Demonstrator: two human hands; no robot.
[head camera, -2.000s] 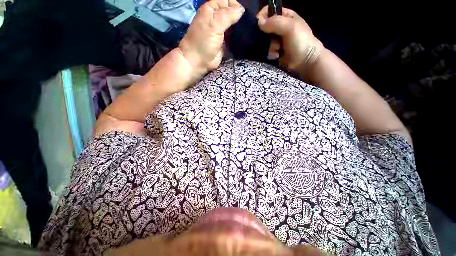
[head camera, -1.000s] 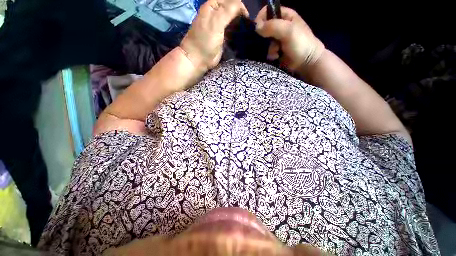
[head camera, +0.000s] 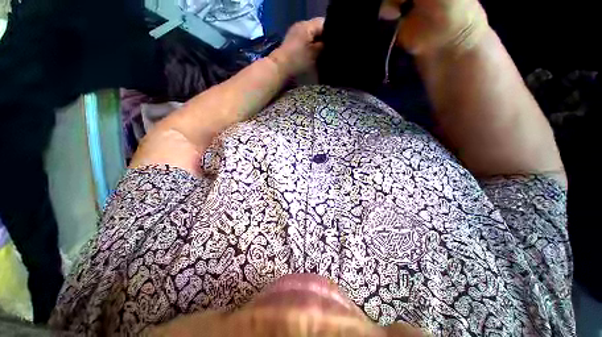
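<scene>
A dark garment (head camera: 350, 56) rises between my hands at the top centre, its upper part out of the picture. My left hand (head camera: 302, 45) is closed on its left edge, fingertips hidden by the cloth. My right hand (head camera: 439, 25) is partly cut off by the top edge, right of the cloth and higher. It is closed around a small dark thing, likely the thread snips (head camera: 406, 7), of which only a bit shows. A thin pale cord (head camera: 390, 58) hangs down below its fingers.
Dark cloth (head camera: 72, 52) hangs at the left beside a light blue strip (head camera: 94, 145). A crumpled white-blue bundle (head camera: 234, 18) and flat grey-blue crossed strips (head camera: 198, 27) lie top left. Yellow plastic (head camera: 14, 280) shows far left. Dark patterned cloth (head camera: 564, 95) lies at right.
My right hand has moved up and right, closer to the camera. My left hand has turned and shifted slightly right and down. Black cloth now stands up between them, and the pale cord has appeared.
</scene>
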